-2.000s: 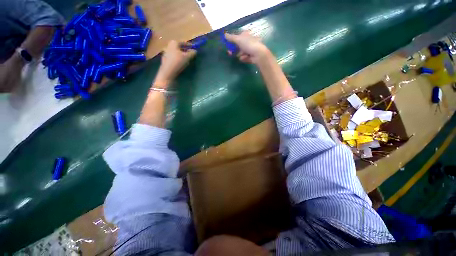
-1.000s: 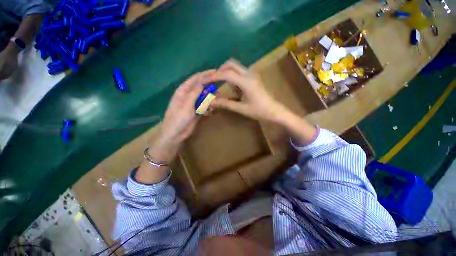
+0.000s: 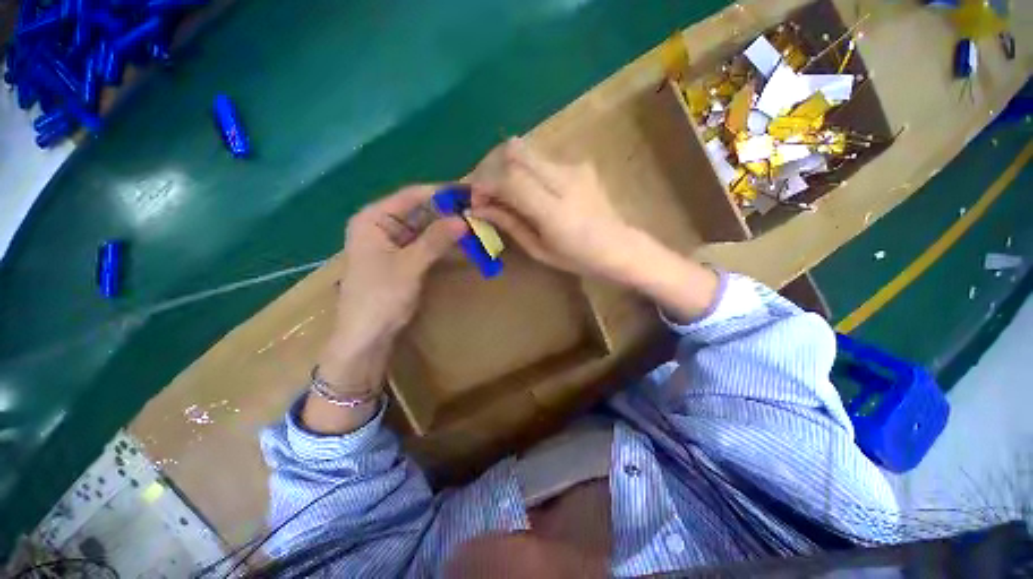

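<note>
A blue battery pack (image 3: 488,261) is held above the work tray (image 3: 515,353), a shallow brown cardboard box near my body. A pale-yellow piece (image 3: 486,236) lies against the pack's side, partly lifted. My left hand (image 3: 391,251) grips the pack between thumb and fingers. My right hand (image 3: 557,215) is at the upper part of the pack and the pale-yellow piece; its fingertips are bent there and blurred, so I cannot tell what they pinch.
The parts box (image 3: 739,204) of white and amber pieces stands at upper right. The green conveyor belt (image 3: 329,124) carries two loose blue packs (image 3: 231,126), with a heap of packs (image 3: 85,57) at upper left. A blue plastic stool or bin (image 3: 906,413) is at lower right.
My hands have come back from the belt to above the work tray with a pack. The pale-yellow piece now shows partly lifted, and the pack has turned to point down and right.
</note>
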